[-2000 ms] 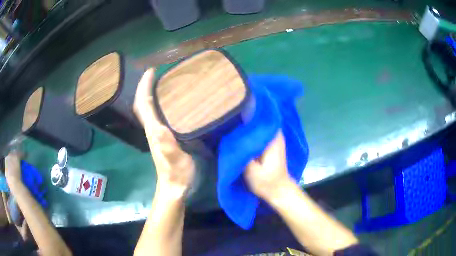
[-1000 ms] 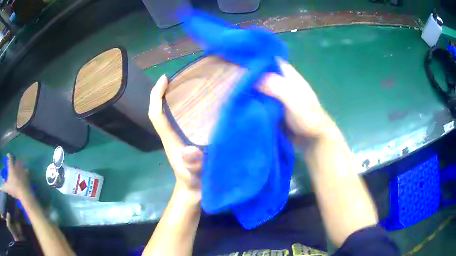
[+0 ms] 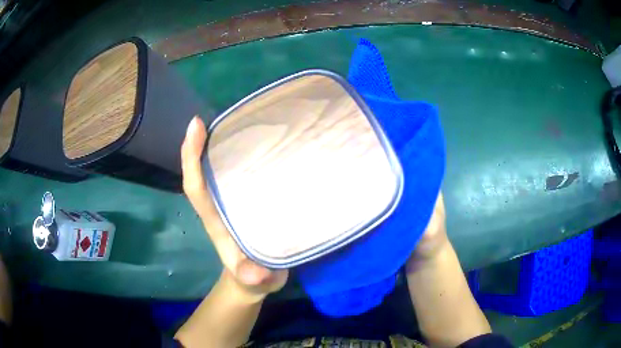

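A speaker unit is held up in front of me, its wood-grain top panel (image 3: 299, 163) facing me, with bright glare on its lower part. My left hand (image 3: 221, 217) grips the unit's left side, fingers along the rim. My right hand (image 3: 427, 238) is at the right behind the blue cloth (image 3: 408, 156), mostly hidden by it. The cloth lies against the unit's right and lower sides, and a corner of it sticks up. The unit's body is hidden behind its top panel.
Two more wood-topped units stand at the left, the nearer (image 3: 102, 102) beside my left hand. A white bottle with open lid (image 3: 83, 236) is on the green bench (image 3: 517, 149). A cable loop (image 3: 615, 129) and small white bottle (image 3: 613, 68) are at the right edge. A blue stool (image 3: 562, 272) stands below.
My right hand and the cloth have moved off the top panel to the unit's right side. The unit appears larger and its panel is uncovered. The view has shifted, and the neighbour's arm is mostly out of view.
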